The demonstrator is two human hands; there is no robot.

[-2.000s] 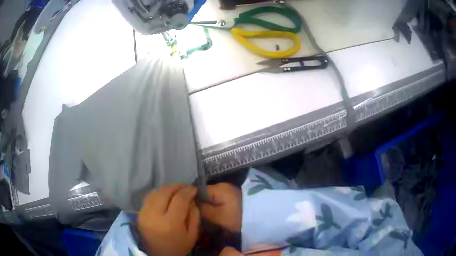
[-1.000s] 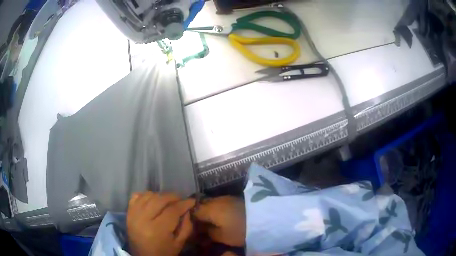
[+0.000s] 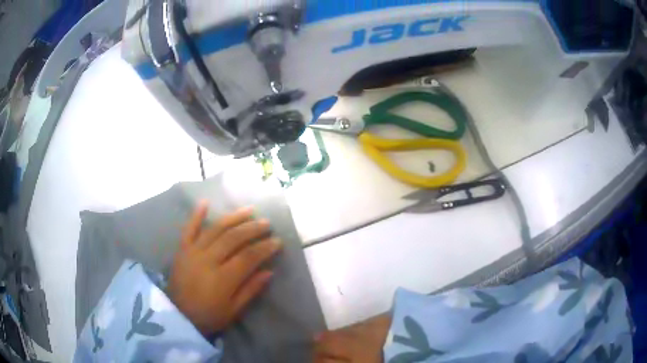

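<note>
A grey garment panel (image 3: pixel 142 234) lies on the white table, its upper end under the lit needle area (image 3: pixel 269 166) of the sewing machine (image 3: pixel 234 64). My left hand (image 3: pixel 221 262) rests palm down on the panel, fingers a little spread, just below the needle area. My right hand (image 3: pixel 352 344) is at the panel's right edge near the bottom of the picture. Its fingertips touch the cloth edge, but the fingers are partly cut off, so the grip is unclear.
Green-and-yellow shears (image 3: pixel 415 145) lie right of the needle area, with black thread snips (image 3: pixel 461 195) below them. A grey strip (image 3: pixel 496 170) curves down to the table's front edge. A dark oblong object (image 3: pixel 411 69) lies behind the shears, under the machine arm.
The view has tipped up, showing more of the machine. My left hand has left the bottom edge pinch and lies flat on the panel nearer the needle. My hands are now apart.
</note>
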